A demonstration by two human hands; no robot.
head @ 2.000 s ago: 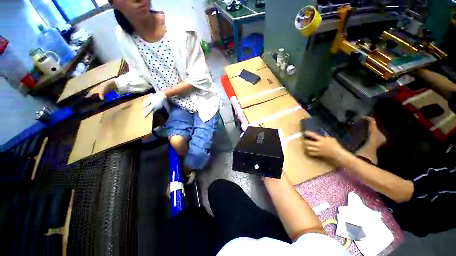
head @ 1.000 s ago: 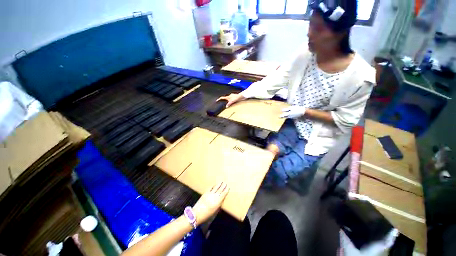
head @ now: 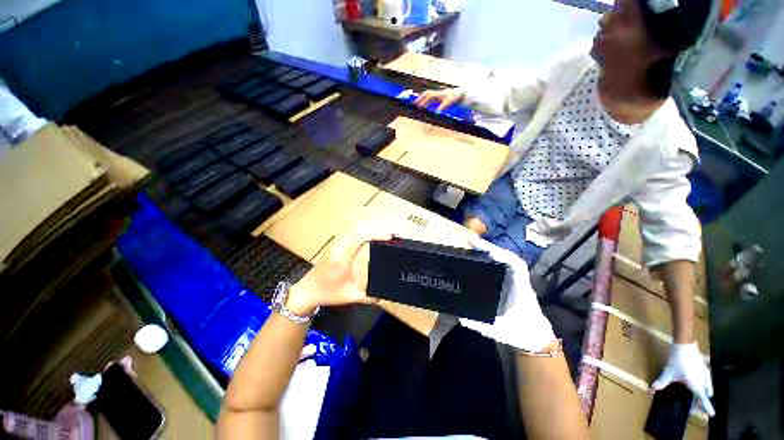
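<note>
A black housing (head: pixel 437 279) with pale "TRENDnet" lettering, seen upside down, is held up in front of me. My bare left hand (head: pixel 335 275) grips its left end. My white-gloved right hand (head: pixel 518 301) holds its right end. A tan cardboard sheet (head: pixel 331 210) lies behind and below it, partly hidden by the housing and my hands. Rows of black housings (head: pixel 232 185) sit on the mesh belt (head: pixel 352 176) beyond the sheet's left edge.
A seated person (head: pixel 593 137) at the right has a gloved hand on another housing (head: pixel 669 412) on the side table (head: pixel 632 331). A second cardboard sheet (head: pixel 447 155) bears one housing. Stacked cardboard (head: pixel 52 189), blue film (head: pixel 193 279) and a phone (head: pixel 129 404) are at left.
My left hand has left the cardboard sheet and now holds the housing with my right hand, up in front of me. The other person's gloved hand has moved to the side table.
</note>
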